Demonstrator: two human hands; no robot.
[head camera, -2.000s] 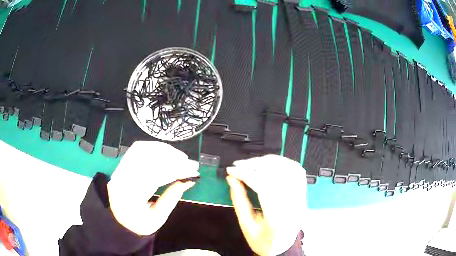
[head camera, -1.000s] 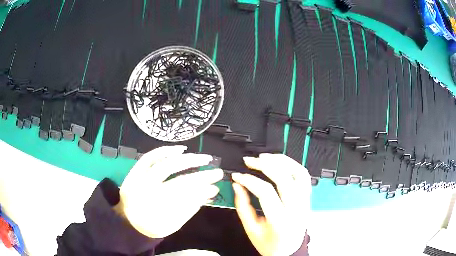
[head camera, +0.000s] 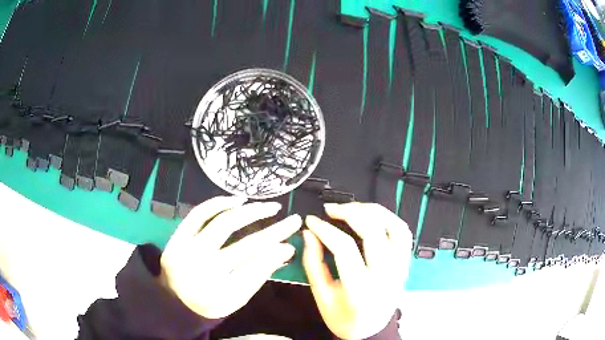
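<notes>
Black flat ribbon cables (head camera: 345, 133) lie side by side on the green mat, with small dark connector blocks (head camera: 426, 253) at their near ends. My left hand (head camera: 229, 259) and my right hand (head camera: 361, 262) meet at the near end of a middle cable. The fingertips of both hands are closed around that end, nearly touching, and hide the connector there. A round clear dish (head camera: 204, 163) full of tangled black clips stands on the cables just beyond my left hand.
Thin black clips (head camera: 416, 176) lie in a stepped line across the cables. A separate black bundle (head camera: 524, 30) with a fringed edge lies at the far right, beside blue packets (head camera: 584, 40). A blue tray with red items (head camera: 10, 307) is cut off at the lower left.
The view has shifted, so the dish and cables sit further right and slightly lower. My left hand has moved right, its fingers spread over the cable end, and its fingertips are now close to my right hand's.
</notes>
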